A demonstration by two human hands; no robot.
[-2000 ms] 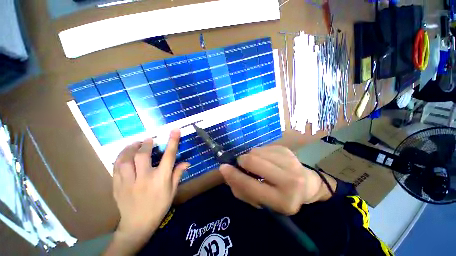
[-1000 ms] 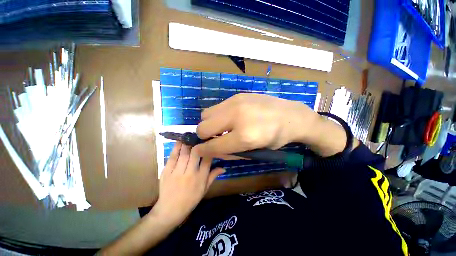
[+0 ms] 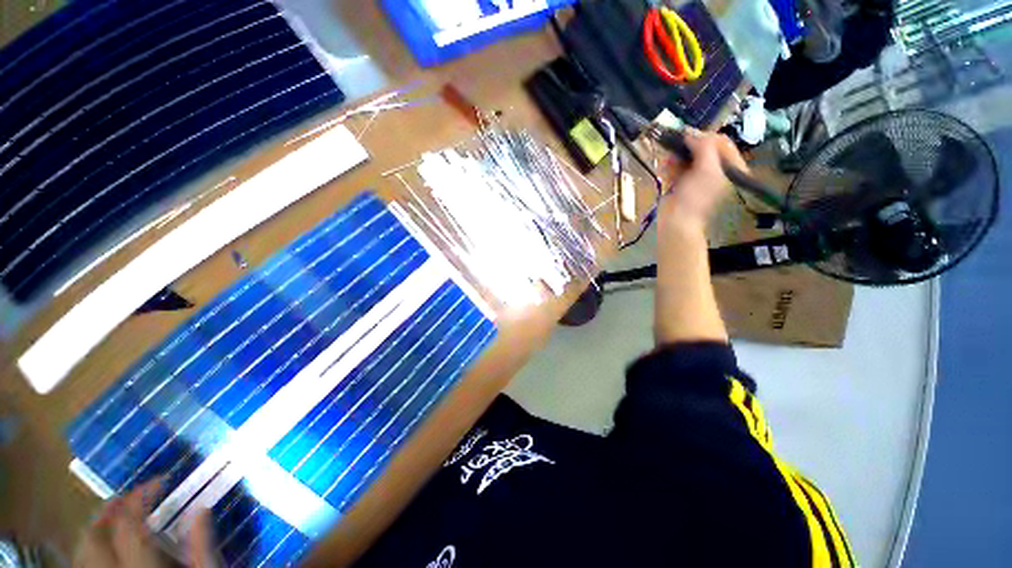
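Observation:
The blue solar panel [image 3: 277, 377] lies on the brown bench in front of me, with a white strip [image 3: 344, 355] across its middle. My left hand [image 3: 150, 533] is blurred at the bottom left, resting at the panel's near-left end with fingers spread; nothing shows held in it. My right hand [image 3: 701, 178] is stretched out to the upper right, closed around the soldering iron [image 3: 755, 189]. The iron's tip end points toward the black box with a yellow patch [image 3: 586, 139]; the tip itself is hard to make out.
A long white bar [image 3: 189, 250] and a dark panel stack [image 3: 144, 122] lie beyond the panel. Silver and white strips [image 3: 510, 211] lie right of it. Red and yellow scissors [image 3: 673, 47], a blue bin [image 3: 422, 33], a black fan [image 3: 899, 200] and a cardboard box [image 3: 793, 305] are further right.
My right hand has moved off the panel with the iron, out to the upper right. My left hand remains at the panel's left end. The view has turned toward the right.

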